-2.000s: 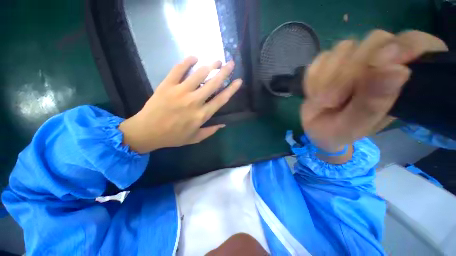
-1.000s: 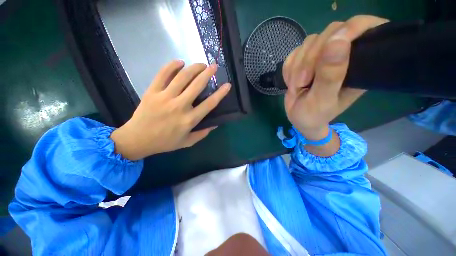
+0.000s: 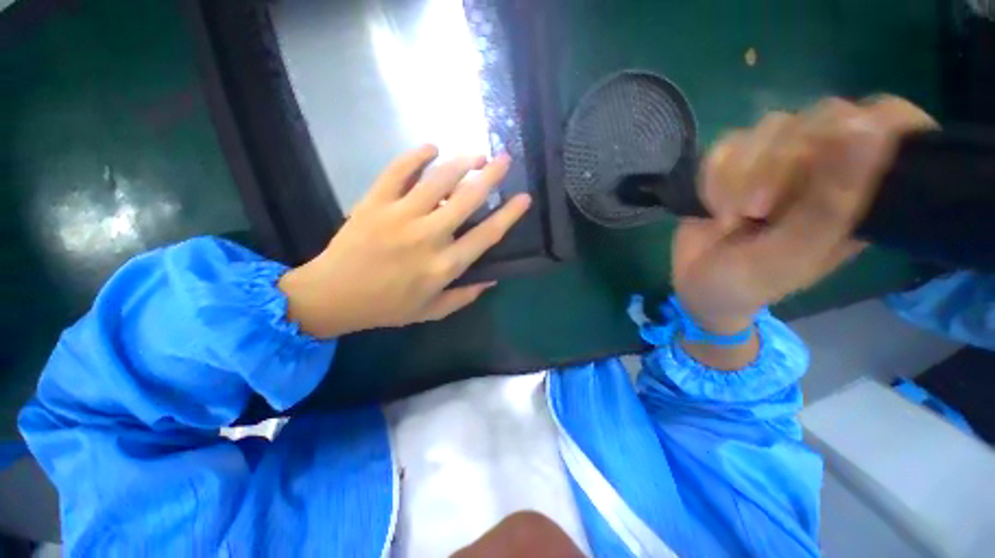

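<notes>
The device unit (image 3: 360, 98) lies in a black tray (image 3: 253, 142); its silver area glares white and a dark speckled strip runs along its right side. My left hand (image 3: 398, 256) is spread with fingers apart over the unit's near end, fingertips near the strip. My right hand (image 3: 780, 202), blurred, is closed around the black electric screwdriver (image 3: 938, 191). The screwdriver's dark nose is over the round grey screw dish (image 3: 616, 136) beside the tray. The bit tip and any screw on it cannot be made out.
The glossy green bench mat (image 3: 131, 164) lies under the tray and dish. A small yellowish speck (image 3: 750, 56) is on it beyond the dish. A pale grey box-like surface (image 3: 906, 458) is at the lower right. Blue fabric (image 3: 949, 311) shows at the right edge.
The tray, unit and dish shift left and then back right in view, along with my left hand. My right hand is blurred again, after being sharp one second ago, and stays closed on the screwdriver over the dish.
</notes>
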